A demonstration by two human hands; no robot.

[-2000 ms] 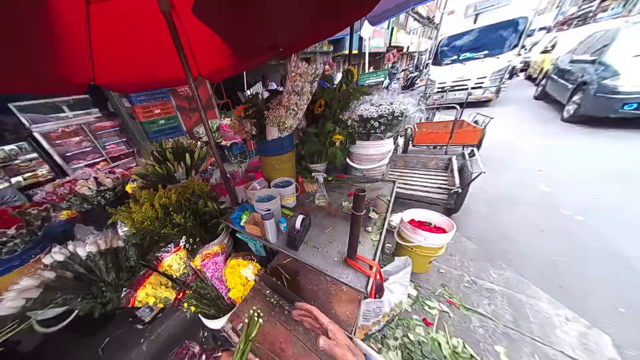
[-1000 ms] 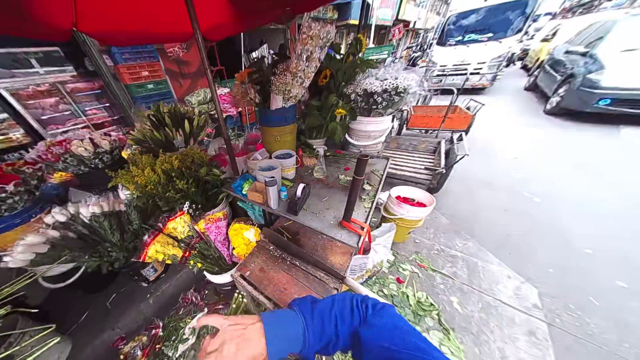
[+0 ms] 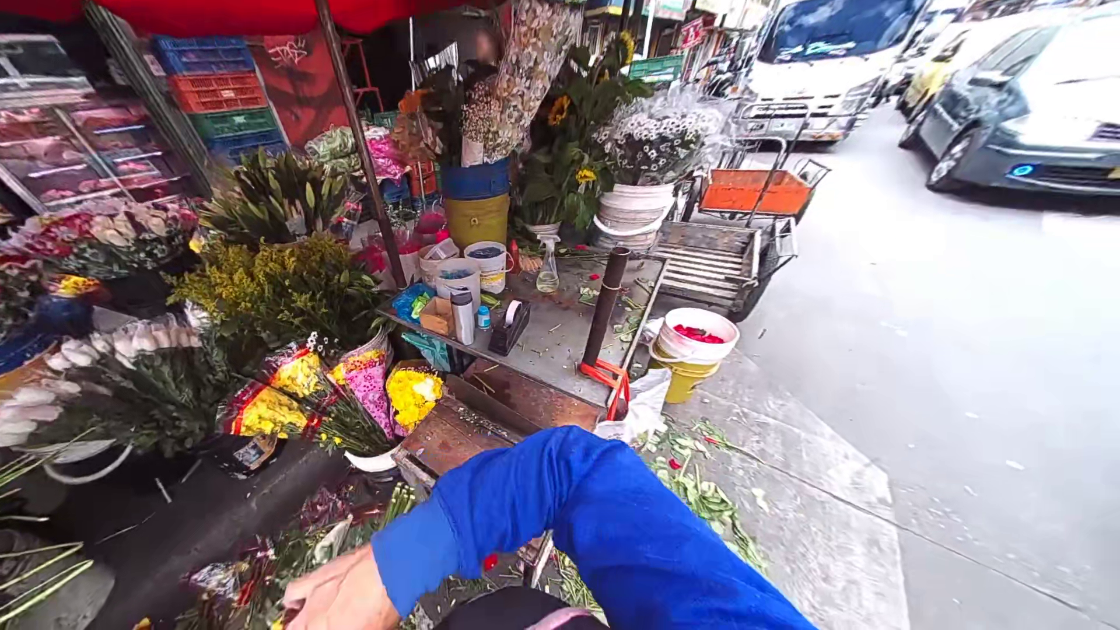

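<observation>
My right hand, in a blue sleeve, reaches down to the lower left, beside cut green stems and loose greenery lying low. Its fingers are partly cut off by the frame, so what they touch is unclear. Just beyond the arm is a worn wooden bench. Wrapped yellow flowers and a pink bouquet stand beside the bench. On the metal table are a tape dispenser, a grey tumbler and a spray bottle. My left hand is out of view.
A dark post with red straps rises at the table's edge. Beyond it stand a bucket with red petals and a wooden cart. Cut leaves litter the pavement. White roses are at left; a car is on the road.
Two seconds ago an open hand was over the bench; one second ago the blue-sleeved arm reached to the lower left. The hand is now lower in the frame, near the greenery.
</observation>
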